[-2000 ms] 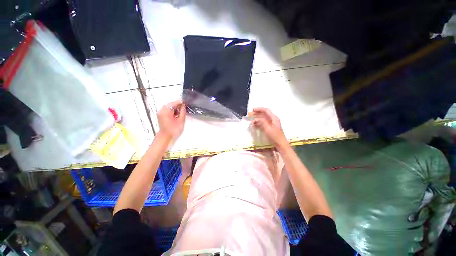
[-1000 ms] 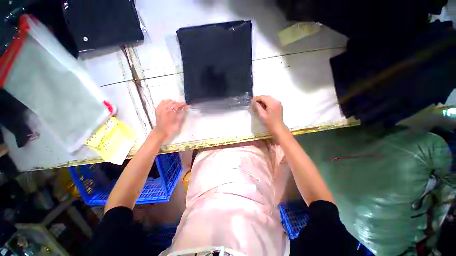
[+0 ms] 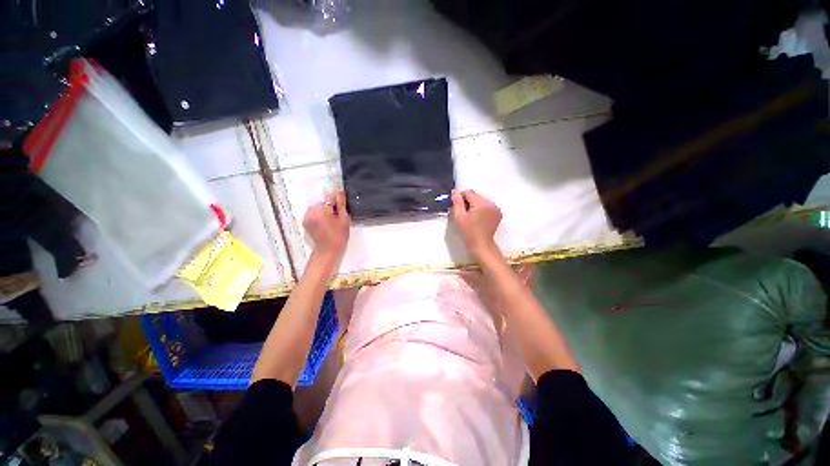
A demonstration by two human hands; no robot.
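Observation:
A packed garment (image 3: 396, 146), a dark folded rectangle in shiny clear film, lies flat on the white tabletop in front of me. A strip of clear film shows along its left side. My left hand (image 3: 328, 221) pinches the bag's near left corner between thumb and fingers. My right hand (image 3: 474, 217) pinches its near right corner. The bag's near edge is folded up against the garment and runs between my two hands.
A stack of empty poly bags (image 3: 127, 177) with red edges lies left, beside a yellow sticker sheet (image 3: 224, 270). Finished packs (image 3: 214, 68) lie back left. A cream paper (image 3: 528, 93) and dark garments (image 3: 710, 155) lie right. Below are a blue crate (image 3: 214, 364) and green sack (image 3: 673, 346).
The loose film flap at the bag's near end now lies folded against the garment. Both hands have closed on the near corners, and the left hand has moved slightly right.

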